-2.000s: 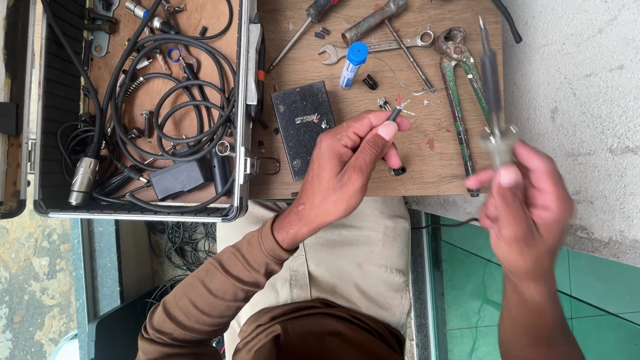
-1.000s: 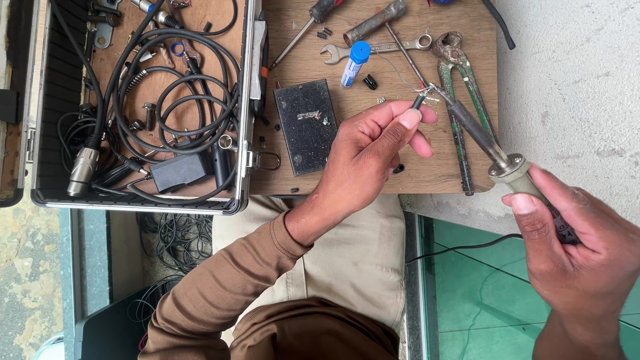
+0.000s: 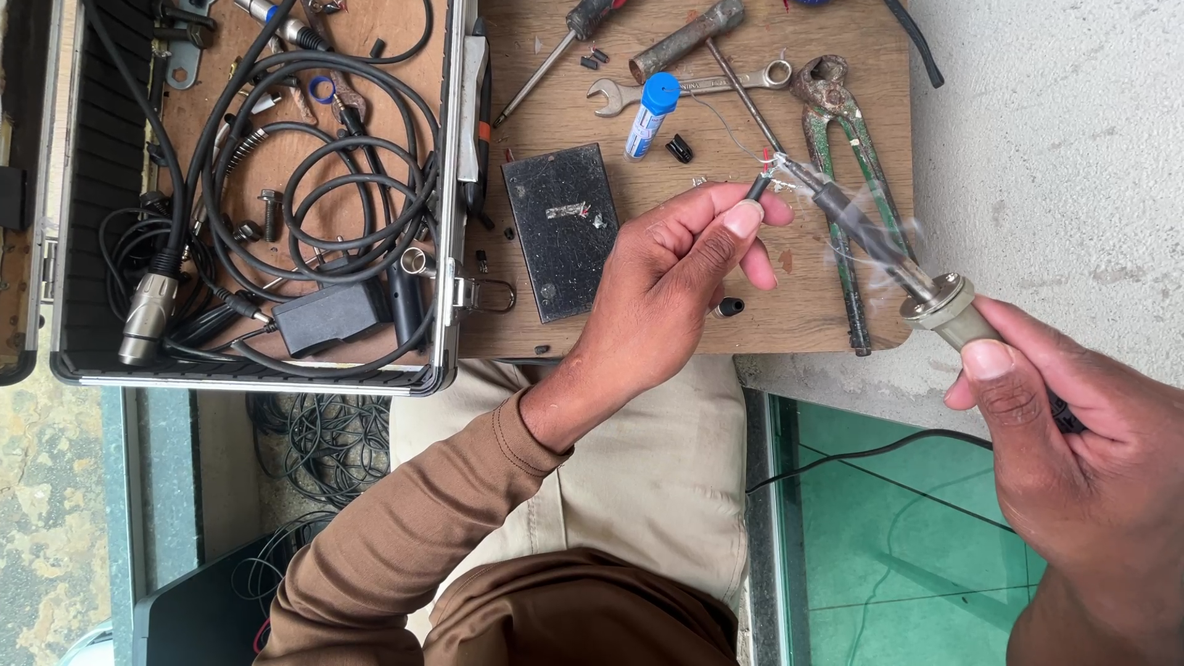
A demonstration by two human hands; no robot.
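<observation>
My left hand [image 3: 680,268] pinches a short black cable end [image 3: 758,187] between thumb and fingers, its stripped red and bare wires pointing up. From the right, my right hand [image 3: 1045,407] grips the handle of a soldering iron [image 3: 869,227], whose tip is at the bared wires; smoke curls around its shaft. Thin solder wire [image 3: 724,125] runs from a blue-capped solder tube [image 3: 652,116] down to the same spot. Whether tip and wires touch is hard to tell. Under the iron lie green-handled pincers [image 3: 837,116]. Left of my left hand is a black box [image 3: 562,231].
An open case [image 3: 449,203] with coiled black cable [image 3: 305,166], connectors and a black adapter [image 3: 333,316] stands at left. On the wooden board [image 3: 647,37] lie a combination wrench [image 3: 712,85], a screwdriver [image 3: 546,69] and a rusty tube [image 3: 684,42]. A black cord [image 3: 869,451] crosses the lower right.
Two seconds ago the iron was upright, away from the wires; my right hand has since tilted its tip to them. Smoke now shows. My left hand has kept hold of the cable.
</observation>
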